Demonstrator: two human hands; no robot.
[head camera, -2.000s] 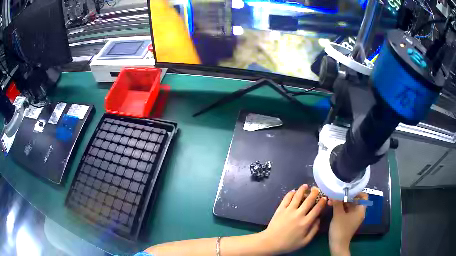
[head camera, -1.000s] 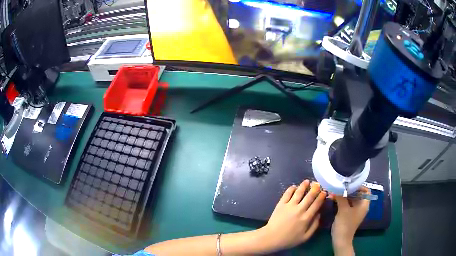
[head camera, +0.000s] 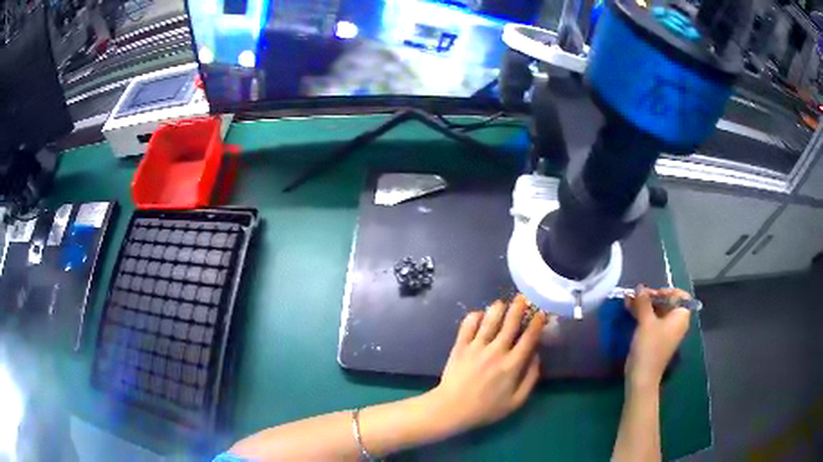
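My left hand (head camera: 492, 363) lies on the dark base plate (head camera: 406, 347), its fingertips against a row of tiny components (head camera: 532, 316) at the left edge of the white ring light (head camera: 564, 291). My right hand (head camera: 657, 338) is right of the ring light and holds a thin light tool (head camera: 672, 300) between thumb and fingers, its tip pointing left. The black microscope tube with a blue band (head camera: 659, 81) stands above. A dark shiny component pile (head camera: 414, 274) lies left of the lens. The ring light hides part of the row's surroundings.
A silvery-white strip (head camera: 409, 189) lies at the plate's top. A black pocketed tray (head camera: 171, 302) and red bin (head camera: 179, 164) stand left. The monitor (head camera: 361, 54) shows a bright magnified picture. A white instrument (head camera: 153, 104) is back left, a second dark plate (head camera: 45, 280) far left.
My right hand has moved right with the tool, away from my left hand and the ring light. The camera view has shifted right. The magnified picture has changed; its yellow area is gone.
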